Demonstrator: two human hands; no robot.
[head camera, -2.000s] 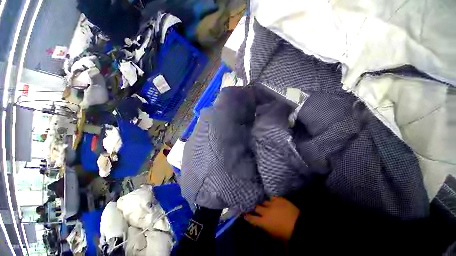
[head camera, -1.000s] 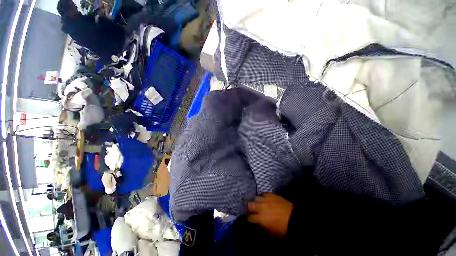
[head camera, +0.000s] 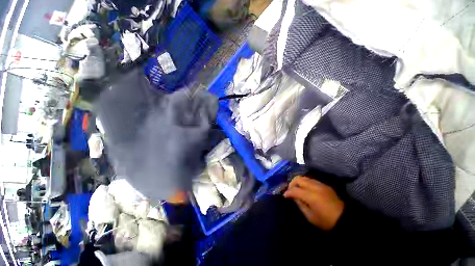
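Note:
A grey cloth piece, badly blurred, hangs over the floor left of centre. My left hand is a small blurred patch at its lower edge and appears to grip it. My right hand is at lower centre with its fingers loosely curled and nothing visible in it. Checked dark cloth joined to white fabric lies on the right, beside and above my right hand. My dark sleeves merge with dark clothing at the bottom.
A blue crate with crumpled white cloth stands at centre. Another below it holds white and grey cloth. A latticed blue crate stands at top. White bundles lie lower left. Cloth heaps and ceiling lights are at far left.
The grey cloth has swung left, away from the larger checked cloth, with my left hand at its edge. The crates of white cloth behind it are uncovered. My right hand is off the cloth.

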